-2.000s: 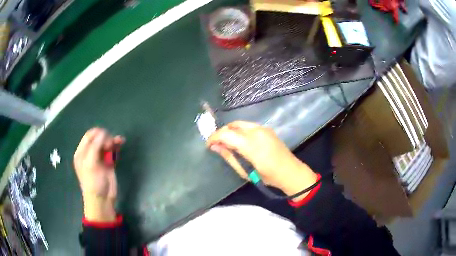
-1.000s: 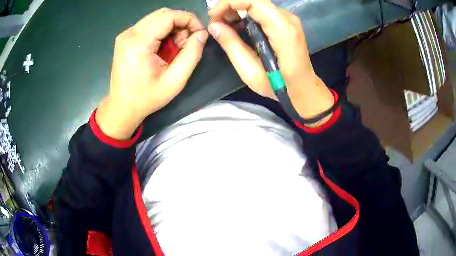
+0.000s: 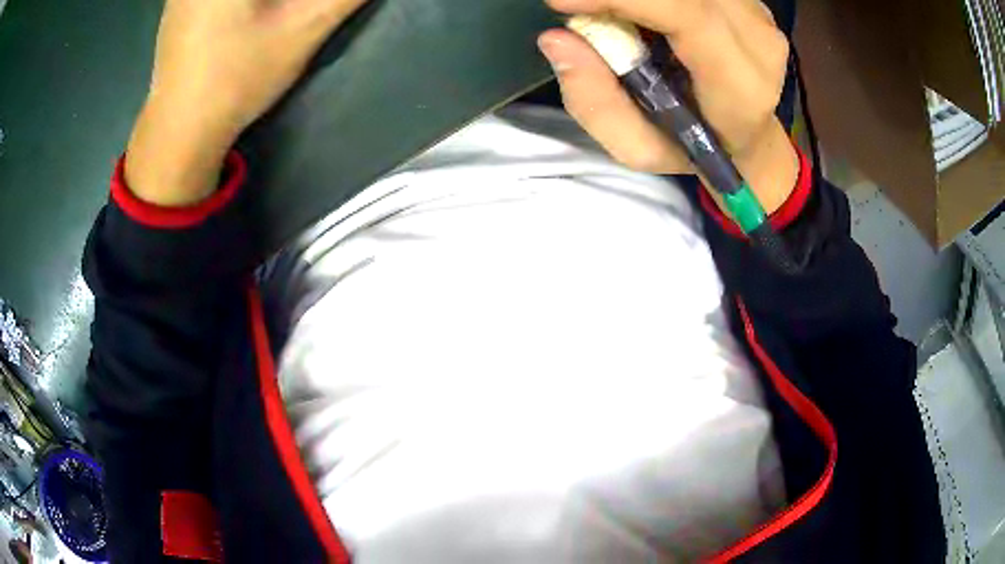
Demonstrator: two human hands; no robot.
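Observation:
My right hand (image 3: 683, 77) is at the top right of centre, closed around a soldering iron (image 3: 694, 138) with a black handle, a pale collar and a green band near its rear end. The iron's tip is not visible. My left hand (image 3: 248, 55) is at the top left, with its fingers cut off by the top edge. Whether it holds anything is hidden. The two hands are apart.
The dark green bench top (image 3: 419, 77) lies between and below the hands. A blue-rimmed fan (image 3: 75, 501) is at the lower left, with small silvery pieces above it. A brown carton (image 3: 871, 88) with white trays (image 3: 957, 132) stands at the right, below the bench.
The view has tilted down, so both hands sit nearer the top edge. The hands have moved apart. The red part seen in my left hand is out of view. The iron stays in my right hand.

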